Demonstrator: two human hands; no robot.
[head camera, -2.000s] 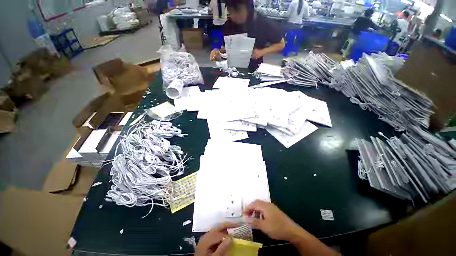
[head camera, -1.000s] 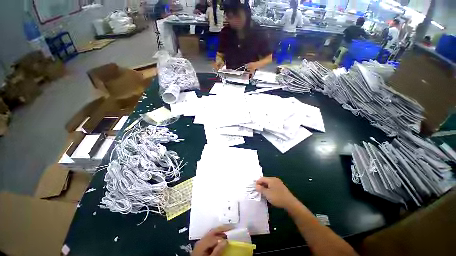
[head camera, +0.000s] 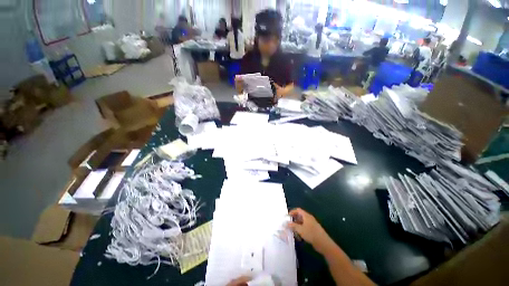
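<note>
White paper pieces (head camera: 245, 223) overlap in a column in front of me, with small marks on the lower ones. My right hand (head camera: 300, 224) is at the column's right edge, its thumb and fingers close together; a small pale bit shows at the fingertips, blurred, and I cannot tell whether it is held. My left hand (head camera: 241, 281) is mostly cut off by the bottom edge, beside a whitish sheet piece (head camera: 262, 279); its grip is hidden. A pale yellow sticker sheet (head camera: 195, 246) lies left of the column, beside tangled white cords (head camera: 150, 215).
Loose white pieces (head camera: 312, 153) fan out mid-table. Grey-white bundles (head camera: 441, 204) lean at the right. A bulging clear bag (head camera: 192, 100) and a white roll (head camera: 188, 124) are at the far left. Cartons (head camera: 125, 106) stand left of the table. A person (head camera: 268, 61) opposite holds a bundle.
My right hand moved from the lower column to its right edge. My left hand and the yellow sheet in it have dropped largely out of view. The person opposite has raised a bundle.
</note>
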